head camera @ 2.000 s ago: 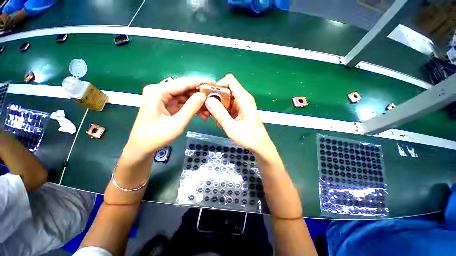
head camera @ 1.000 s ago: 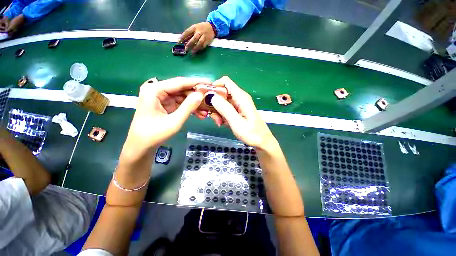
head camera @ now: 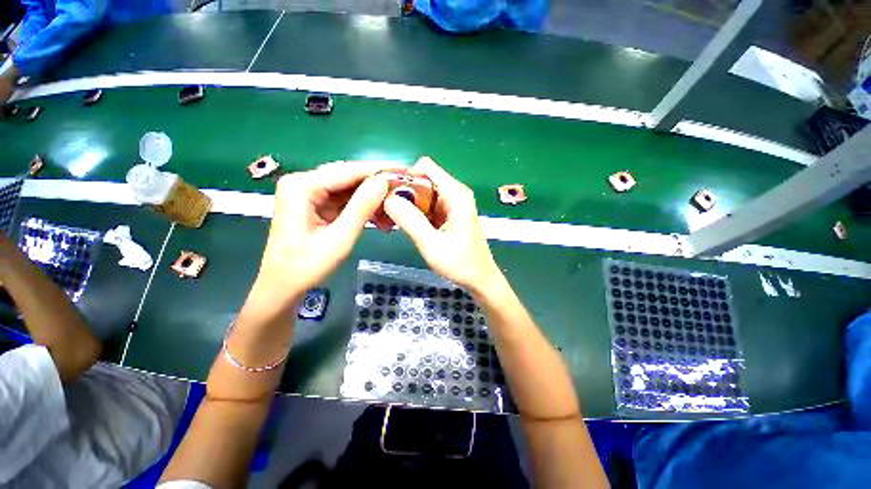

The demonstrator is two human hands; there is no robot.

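A copper-coloured device housing point(head camera: 413, 183) with a dark round centre is held in the fingertips of both hands above the white rail. My left hand point(head camera: 320, 224) grips its left side, with the thumb on its face. My right hand point(head camera: 444, 224) grips its right side, with the thumb at the dark centre. The fingers hide much of the housing. The near sheet of round black pieces point(head camera: 420, 334) lies below my hands, partly under glare and partly behind my right forearm. A black housing point(head camera: 312, 304) lies left of the sheet, beside my left wrist.
Copper housings point(head camera: 512, 195) and dark housings point(head camera: 319, 104) lie on the green belt. A bottle with open lid point(head camera: 172, 196), a white tissue point(head camera: 128, 247) and another copper housing point(head camera: 189, 264) are at left. A second sheet point(head camera: 673, 334) and white strips point(head camera: 777, 285) are at right. People in blue sit around.
The housings on the belt have shifted left. The other worker's hand has withdrawn from the dark housing across the belt. Both my hands still hold the copper housing, which has tilted slightly.
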